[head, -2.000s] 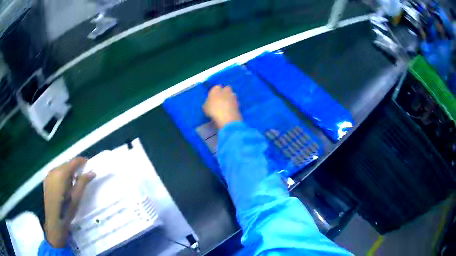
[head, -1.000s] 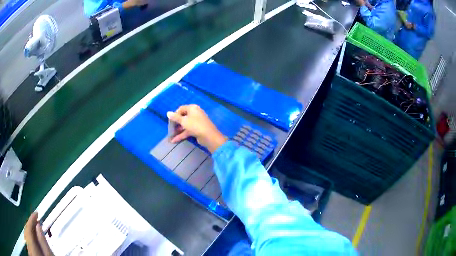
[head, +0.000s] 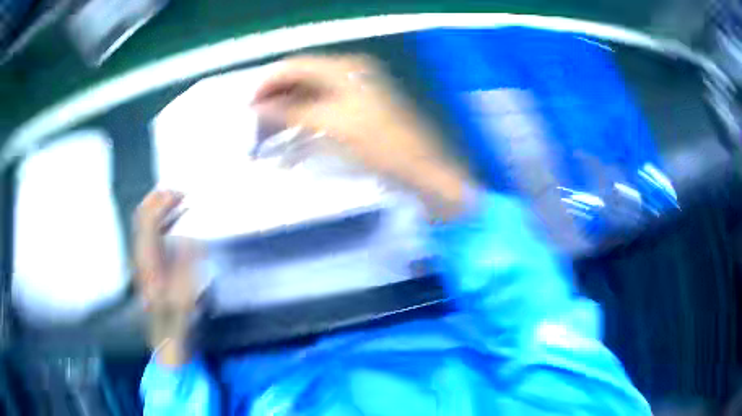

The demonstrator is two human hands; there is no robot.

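The frame is strongly blurred. The white plastic housing (head: 220, 179) is in front of me, over the white work sheet (head: 325, 272), with a dark shadow along its near side. My left hand (head: 167, 260) grips the housing's left edge, fingertips at its corner. My right hand (head: 342, 106) is over the housing, thumb and fingers pinched on a small grey adhesive pad (head: 271, 132). Whether the pad touches the housing cannot be told. More grey pads (head: 521, 138) lie on blue release film (head: 594, 106) at the right.
A white rounded sheet or bag (head: 69, 227) lies at the left. The white-edged green conveyor (head: 203, 26) curves along the back, with a blurred white object (head: 114, 28) on it. The dark bench's near edge (head: 325, 317) runs close to my body.
The view has swung left and down to the housing. My right hand has moved from the blue film to above the housing with the grey pad. My left hand has come to the housing's left edge.
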